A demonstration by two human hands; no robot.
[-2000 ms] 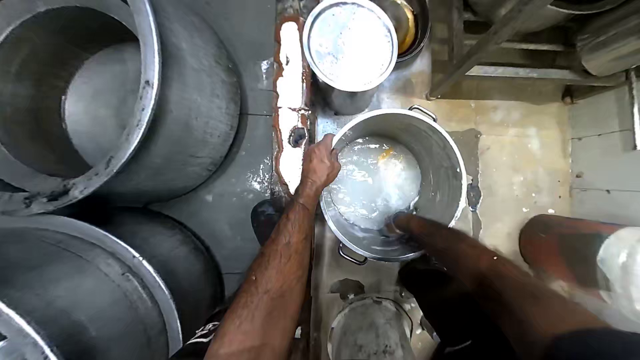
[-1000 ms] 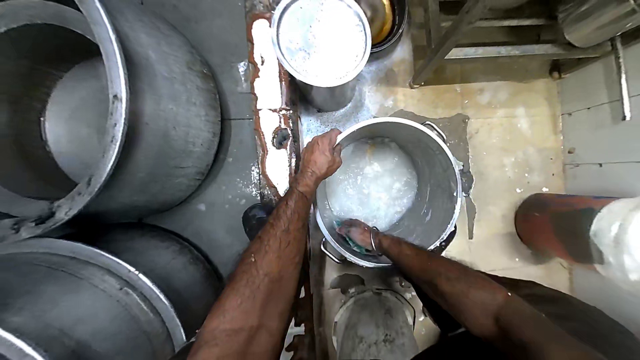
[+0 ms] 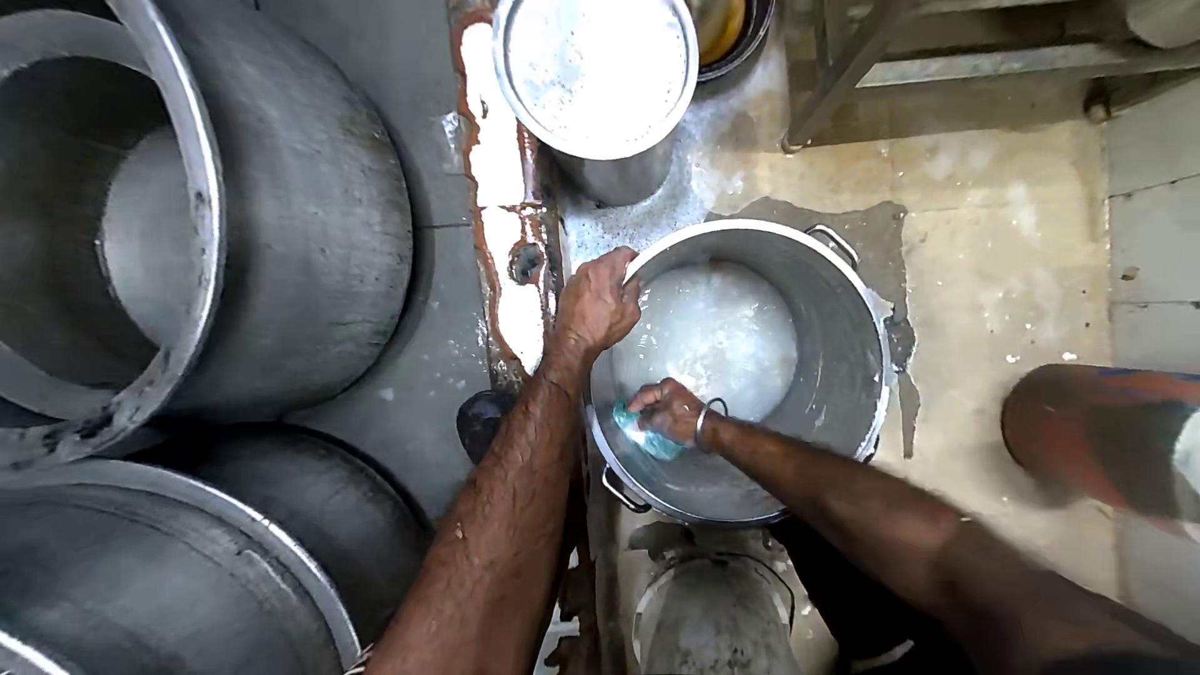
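A large metal pot (image 3: 844, 375) with two side handles stands on the wet floor, with cloudy, sudsy water (image 3: 717, 328) at its bottom. My left hand (image 3: 597, 305) grips its rim at the upper left, fingers curled over the edge. Inside the pot, my right hand (image 3: 667, 412) holds a green scrubbing pad (image 3: 647, 433) against the lower left of the inner wall. A metal bangle (image 3: 710, 422) is on my right wrist.
Very large metal pots (image 3: 300, 216) lie or stand at the left. A lidded metal container (image 3: 600, 70) is beyond my pot, a bucket (image 3: 717, 619) close below it. A metal rack (image 3: 844, 75) stands at the upper right, a red cylinder (image 3: 1078, 441) at the right.
My right hand has moved along the inside of the pot, from its lower part to the lower left wall with the green pad. My left hand has stayed on the rim.
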